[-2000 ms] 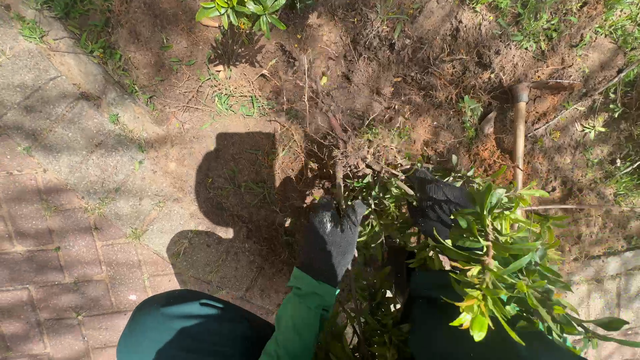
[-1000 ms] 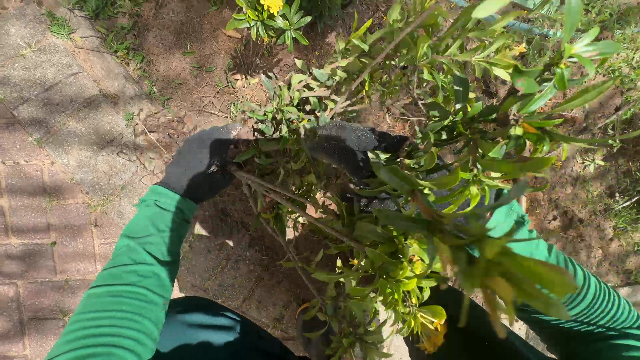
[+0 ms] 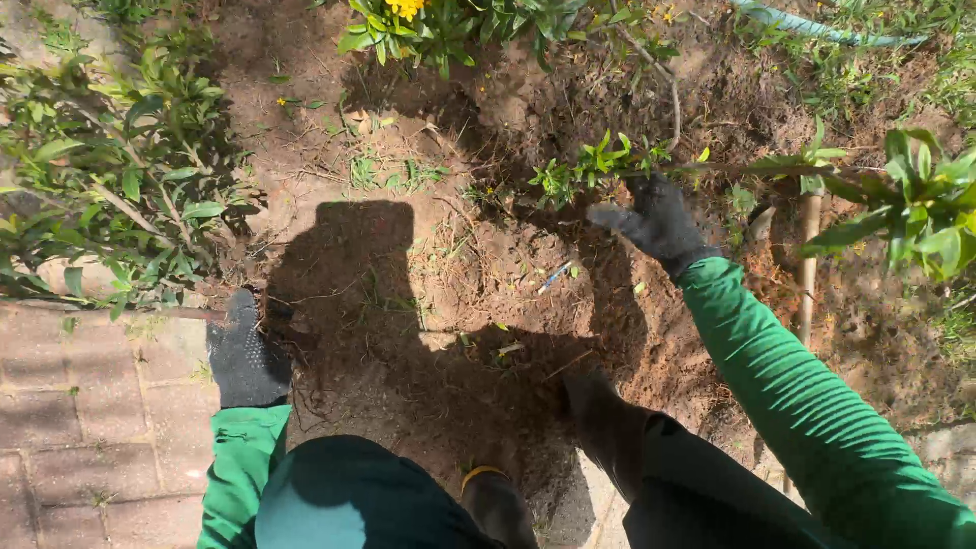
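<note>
My left hand (image 3: 248, 351), in a dark glove with a dotted grip, is at the root end of a leafy uprooted shrub (image 3: 114, 175) at the left; its fingers are closed around the base of the stems, near dangling roots. My right hand (image 3: 656, 221), in a dark glove, reaches over the soil at right of centre. Its thumb is apart, and its fingertips meet a thin leafy branch (image 3: 762, 169) that runs toward the right edge. Whether those fingers close on the branch is not clear. Loose brown soil (image 3: 488, 267) lies between my hands.
A wooden-handled digging tool (image 3: 810, 267) lies on the soil at the right. Yellow-flowered plants (image 3: 427, 30) grow at the top, and a light blue hose (image 3: 823, 30) crosses the upper right. Brick paving (image 3: 84, 419) borders the soil at lower left. My boots are below.
The shrub that was in front of me one second ago is now at the left with my left hand. My right hand has come out from the foliage and is over the soil.
</note>
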